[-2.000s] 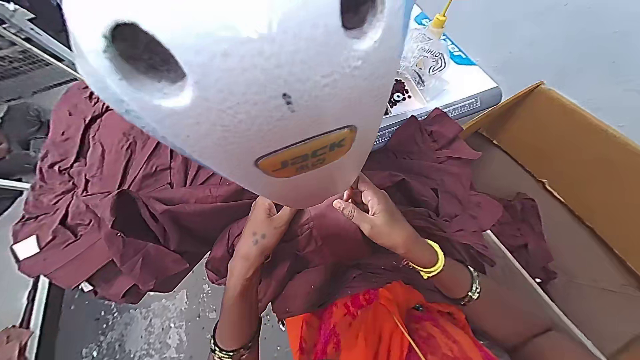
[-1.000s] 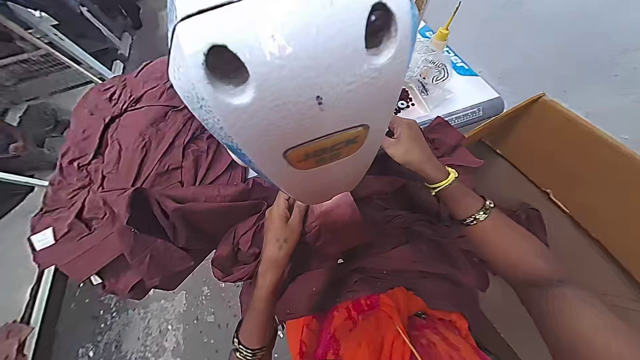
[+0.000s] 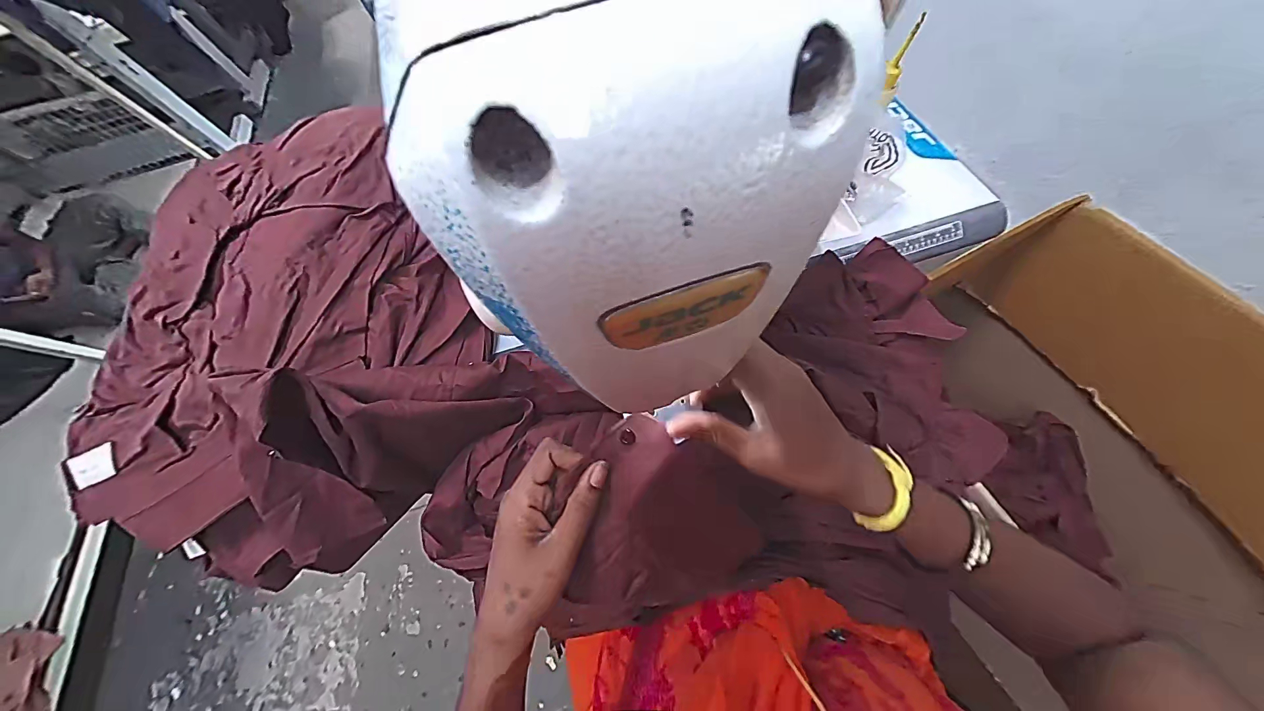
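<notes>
A white Jack sewing machine head fills the upper middle and hides its needle area. Below it lies a maroon cloth garment, with a dark button on it near the machine's lower tip. My left hand pinches a fold of this cloth between thumb and fingers, just left of and below the button. My right hand is under the machine's right side, thumb and index finger apart beside the cloth's edge; whether it holds anything there cannot be told.
A large heap of maroon cloth lies at the left. Behind the machine on the right are a plastic bag and a yellow-tipped bottle on the white machine bed. An open cardboard box stands at the right.
My right hand has come from the machine's right side, near the small dark buttons, down and left to the cloth beneath its tip. My left hand still pinches the cloth.
</notes>
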